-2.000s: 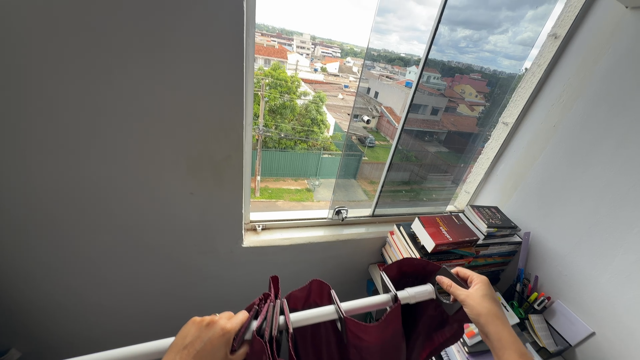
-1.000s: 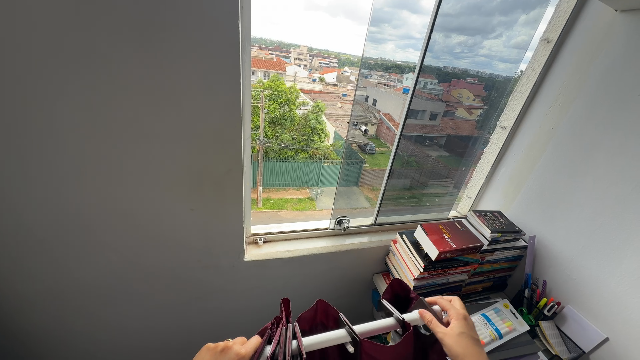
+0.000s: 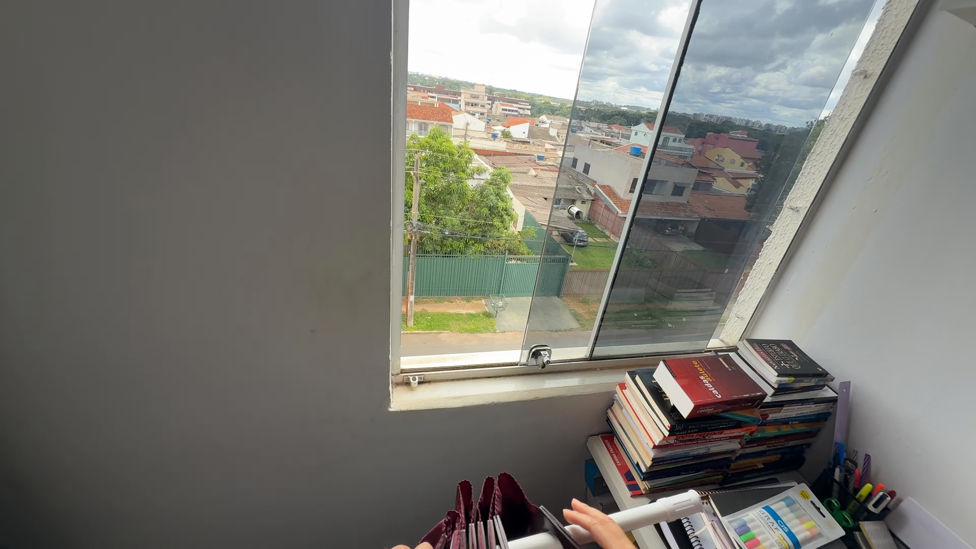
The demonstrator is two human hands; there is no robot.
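A white curtain rod [image 3: 648, 512] slants across the bottom of the view, its right end bare. Dark red curtain fabric [image 3: 512, 505] with metal-looking grommets is bunched in tight folds on it. My right hand [image 3: 597, 524] lies against the rod at the right side of the bunched folds, fingers extended; most of the palm is below the frame. Of my left hand [image 3: 415, 546] only fingertips show at the bottom edge, left of the folds, so its hold is hidden.
Stacked books [image 3: 675, 435] stand on a white surface below the window sill [image 3: 473, 390]. A pack of markers [image 3: 785, 522], notebooks and a holder with pens and green scissors [image 3: 839, 512] are at the lower right. A sliding glass window [image 3: 648, 191] is ahead.
The curtain, spread along the rod earlier, is now bunched to the left. My right hand has moved left from near the rod's right end, leaving that end bare.
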